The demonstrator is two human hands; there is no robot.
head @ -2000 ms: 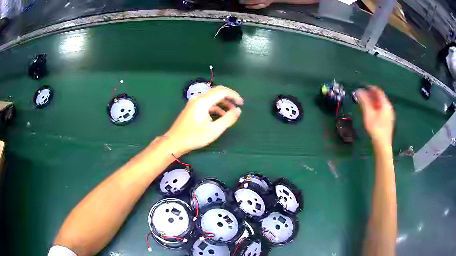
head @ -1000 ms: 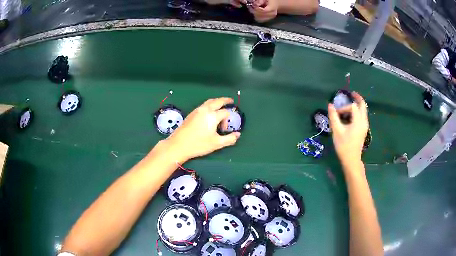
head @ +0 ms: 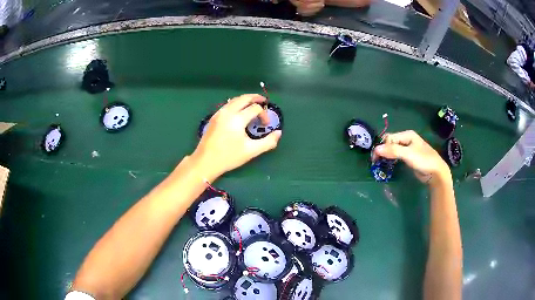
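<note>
My left hand (head: 234, 135) has its fingers around a pale base cover (head: 262, 124) with a black rim, lying on the green surface; a second cover (head: 203, 126) shows partly behind the hand. My right hand (head: 410, 153) has its thumb and fingertips together at a dark part, partly hidden, just above a small blue circuit board (head: 382, 170). I cannot tell what it pinches. Another cover (head: 359, 135) lies left of these fingertips, and a red lead with a white plug (head: 385, 116) stands up beside it.
Heaped covers (head: 265, 258) lie near me. A black housing (head: 96, 77) and loose covers (head: 116, 117) lie left. A housing-and-cover pair (head: 446, 120) lies right, by a pale metal post (head: 509, 167). Another housing (head: 344, 48) is near the rail. A person's hand (head: 308, 6) shows opposite.
Loose parts on the left and far side have shifted right. My left hand and its cover moved slightly up and left. My right hand moved lower, away from the cover it held, towards the circuit board.
</note>
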